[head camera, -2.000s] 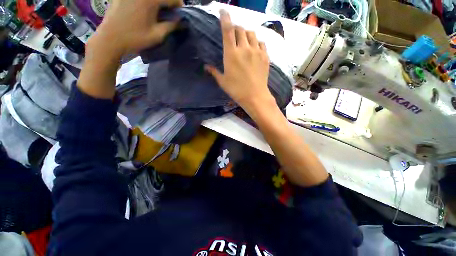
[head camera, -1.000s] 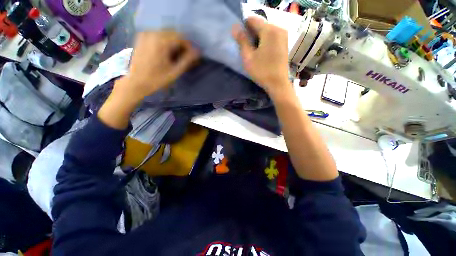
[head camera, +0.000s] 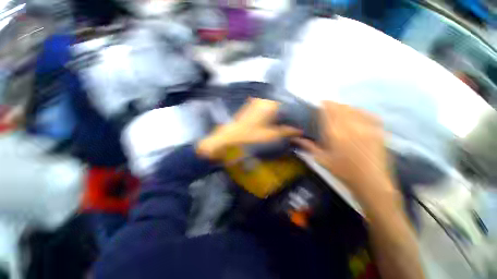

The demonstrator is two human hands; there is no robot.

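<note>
The view is strongly blurred by motion. A dark grey cloth bundle (head camera: 301, 119) lies between my hands at the table's front edge. My left hand (head camera: 252, 131) is at its left side and seems closed on the dark cloth. My right hand (head camera: 351, 143) is at its right side, with the fingers bent over the cloth. A large, pale, white-looking sheet of cloth (head camera: 376, 76) spreads behind and to the right of my hands. The fingertips are too blurred to tell exactly what they touch.
Yellow cloth (head camera: 264, 175) hangs below my hands. Pale grey cloth piles (head camera: 141, 71) stand at the left, with a white rounded piece (head camera: 163, 133) nearer. A red thing (head camera: 109, 189) is at lower left. Part of the white table (head camera: 447, 210) shows at right.
The view has swung left, so the sewing machine head is no longer clearly seen. The pale cloth raised between my hands now lies spread out behind them. My hands have come closer to the table's edge.
</note>
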